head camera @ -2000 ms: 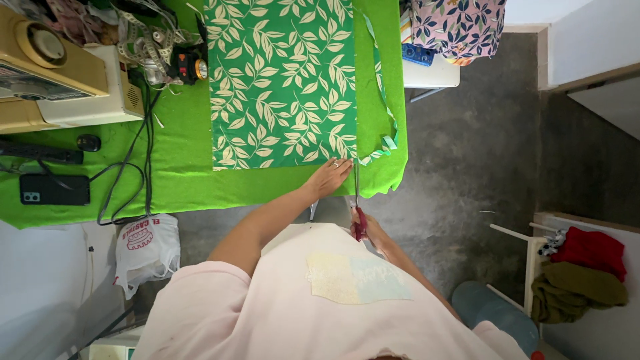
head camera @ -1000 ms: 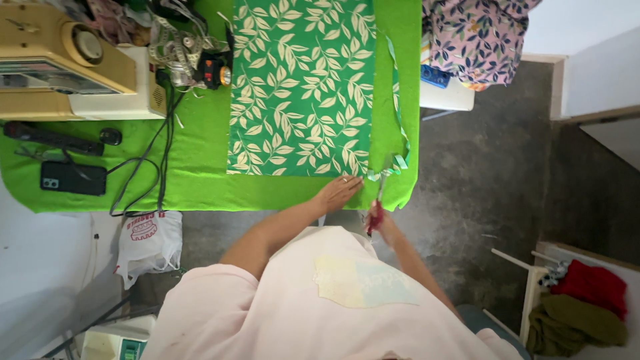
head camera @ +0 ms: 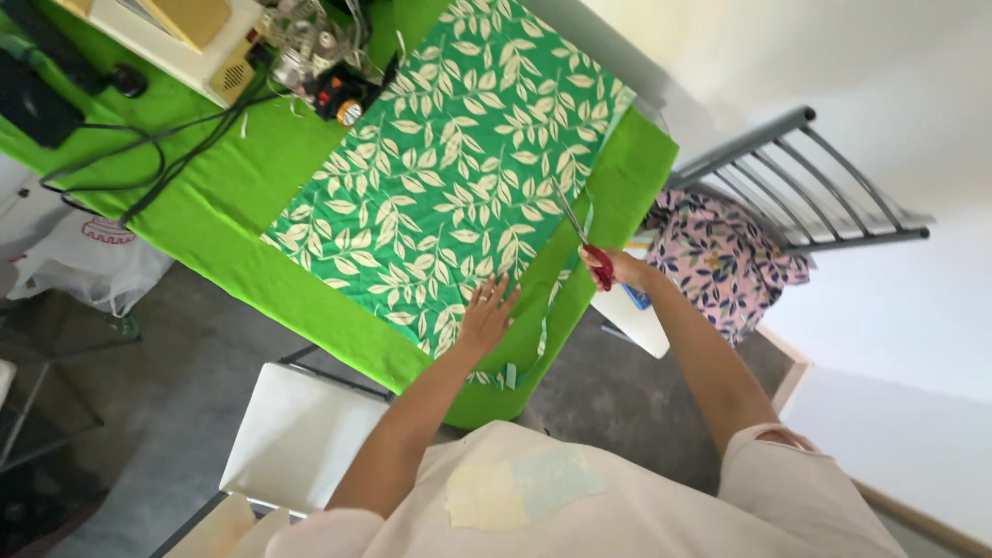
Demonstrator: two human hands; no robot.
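Observation:
Green fabric with cream leaf prints (head camera: 442, 170) lies spread on a bright green tablecloth (head camera: 201, 232). My left hand (head camera: 487, 314), with a ring on one finger, rests flat with fingers apart on the fabric's near corner. Red-handled scissors (head camera: 595, 266) are in my right hand (head camera: 616, 270), at the fabric's right edge, with the blades pointing up and left over it. Whether the blades are parted is hard to tell. A narrow cut strip of the same fabric (head camera: 544, 325) curls along the cloth between my hands and the table's right edge.
A sewing machine (head camera: 194, 46), cables (head camera: 159, 167), a headlamp (head camera: 339, 94) and a black phone-like object (head camera: 35, 97) lie at the left. A metal-backed chair (head camera: 806, 182) holds pink floral fabric (head camera: 709, 256). A white seat (head camera: 298, 438) is near the table's front; a plastic bag (head camera: 93, 248) hangs at left.
The view has turned strongly. My right hand with the scissors has moved from below the near right corner to farther up along the fabric's right edge. My left hand still rests near that corner.

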